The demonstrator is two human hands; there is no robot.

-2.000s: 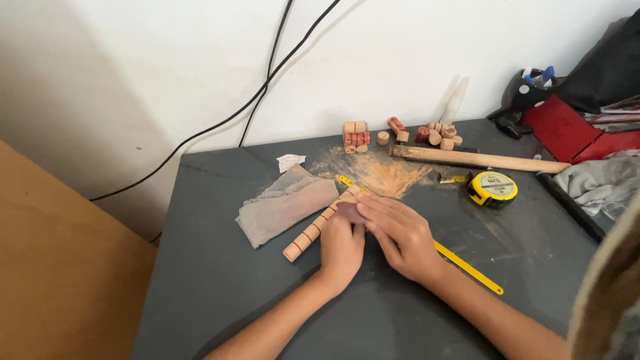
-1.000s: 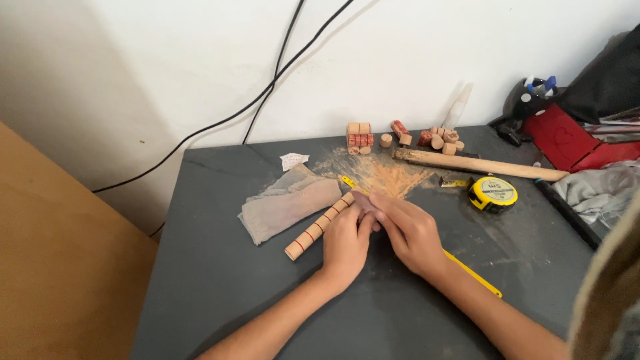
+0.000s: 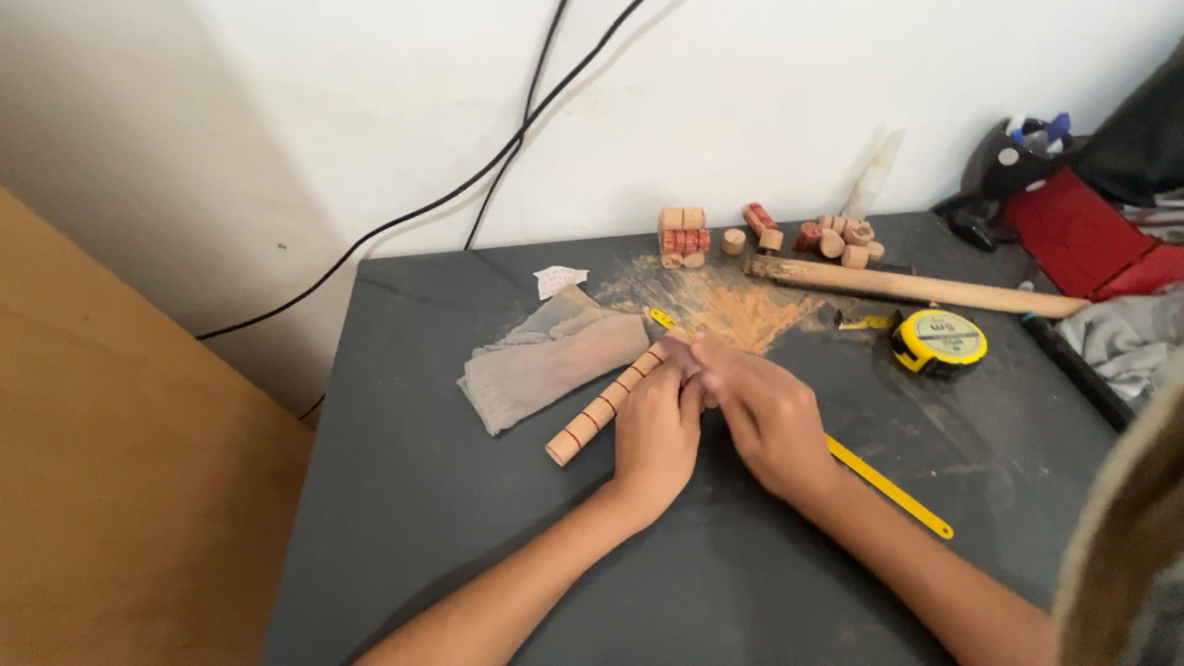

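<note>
A round wooden dowel [image 3: 606,400] with red rings marked along it lies slanted on the dark grey table. My left hand [image 3: 659,430] grips it near its upper end. My right hand [image 3: 768,412] pinches a piece of purplish-brown sandpaper [image 3: 683,355] against that same end, and its fingertips touch those of my left hand. A yellow hacksaw blade [image 3: 890,486] runs beneath my right hand, its far tip showing above the dowel. A folded grey cloth [image 3: 555,368] lies left of the dowel. Orange sawdust [image 3: 749,310] is spread beyond my hands.
Along the wall stand stacked short wooden pieces [image 3: 683,240], some red, and a loose pile of cut pieces [image 3: 837,242]. A wooden stick [image 3: 916,285] and a yellow tape measure [image 3: 942,340] lie at the right. A paper scrap [image 3: 560,280] sits behind the cloth. Black cables [image 3: 444,199] hang at the wall.
My hands stay at the dowel's upper end. The sandpaper, largely covered by my fingers a second ago, shows more plainly over that end now.
</note>
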